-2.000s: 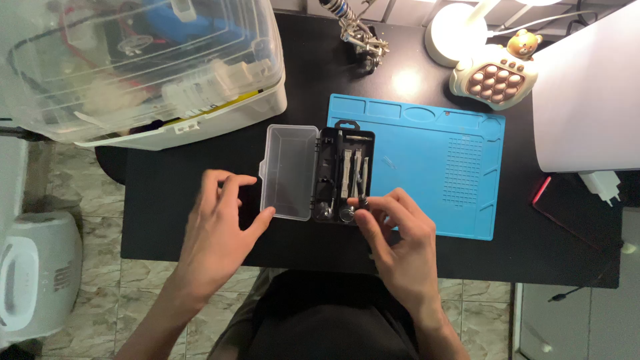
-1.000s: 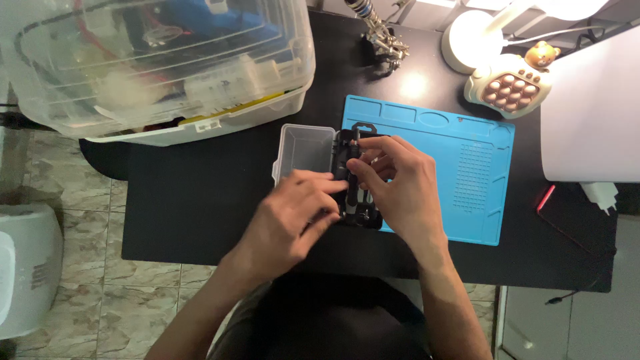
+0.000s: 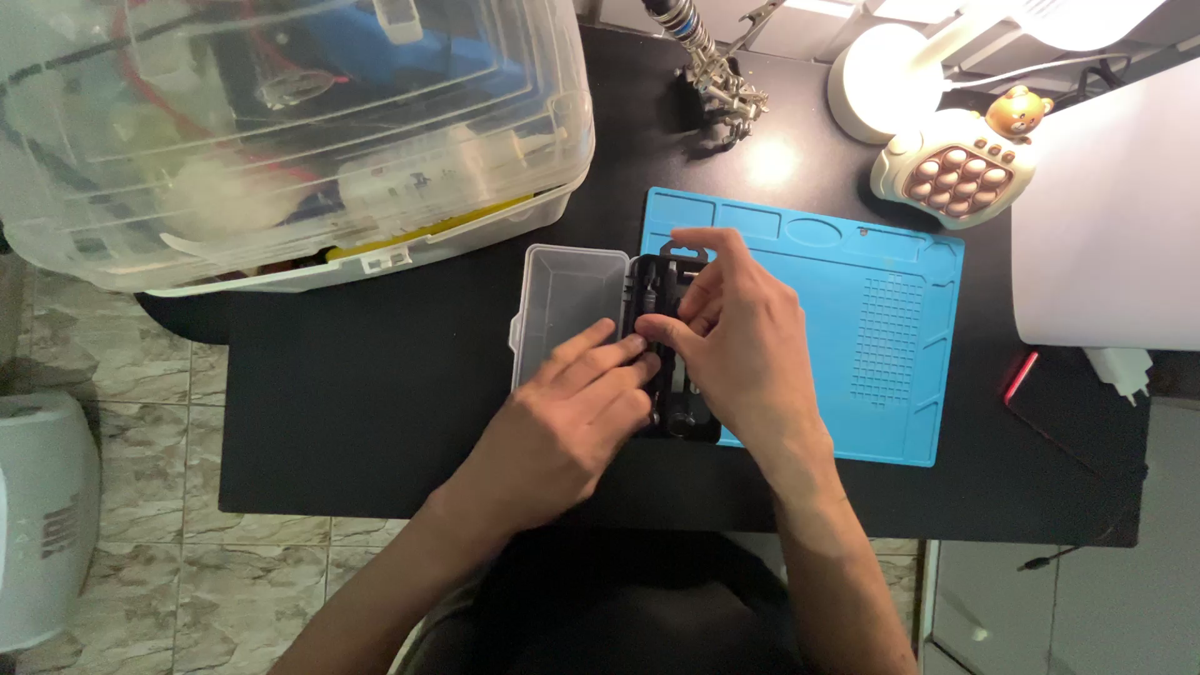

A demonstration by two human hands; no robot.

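Observation:
A small black tool case lies with its clear plastic lid folded out to the left, partly over the edge of a blue silicone work mat. My left hand rests across the lid's edge and the case's left part, fingertips on the case. Over the case's right part is my right hand, thumb and fingers bent at its inner side. Dark slim tools show in the case, but the fingers cover much of it. Whether either hand grips a tool cannot be told.
A large clear storage box takes up the back left of the black table. Behind the mat are a metal helping-hands stand, a white lamp and a pop-it game toy. A white object and a plug are at right.
My left hand has moved right from beside the lid onto the case. The right hand has moved from the case's lower end farther up along it.

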